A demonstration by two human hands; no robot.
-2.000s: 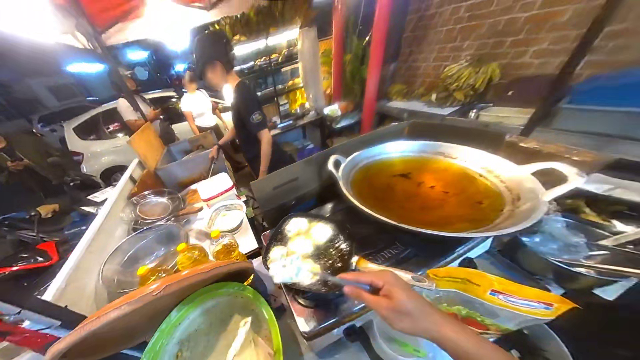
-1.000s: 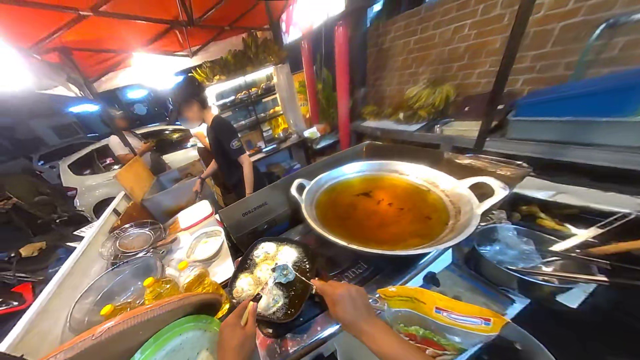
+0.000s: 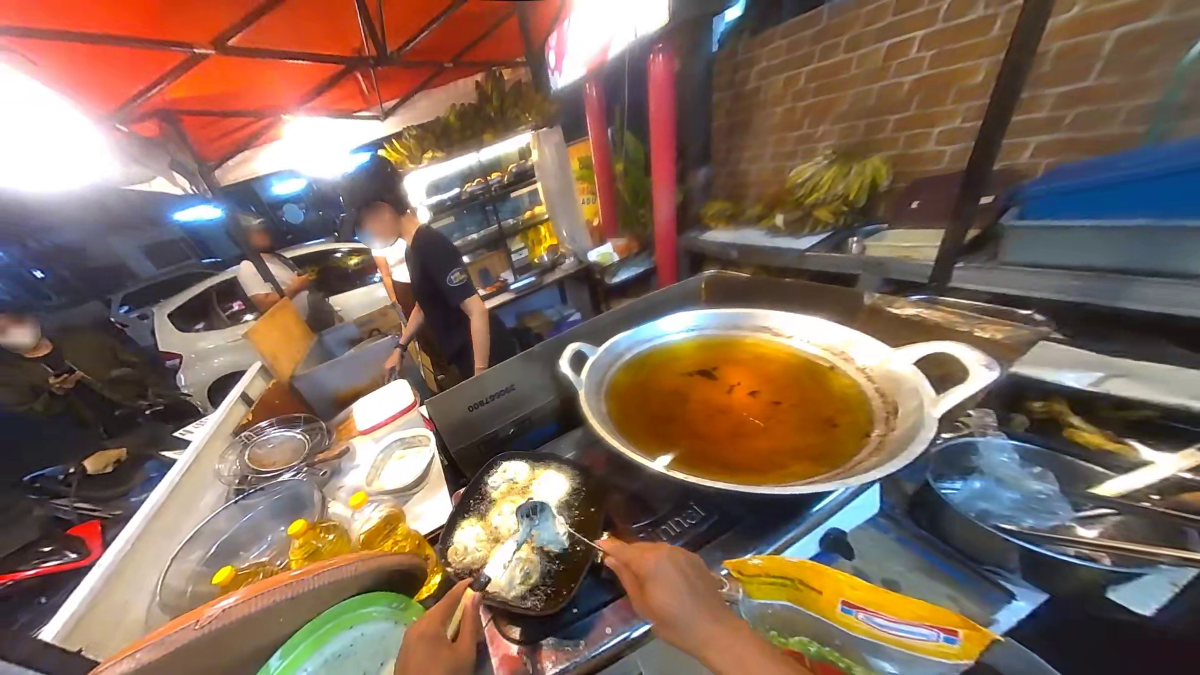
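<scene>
A dark square pan sits on the stove below centre, holding several pale, round fried pieces. My right hand grips the thin handle of a small spatula, whose blade rests on the food in the pan. At the pan's near edge my left hand is closed around a utensil handle; its pale far end reaches into the food. Behind and to the right, a wide metal wok holds orange-brown oil with dark bits in it.
Oil bottles, a green-rimmed bowl and a clear bowl stand left. A yellow bag lies right of my right hand, near a metal pot. Beyond the stove stands a person in a dark shirt.
Two seconds ago only my right hand showed at the pan; my left hand has since come in with a utensil. The view has turned right and up.
</scene>
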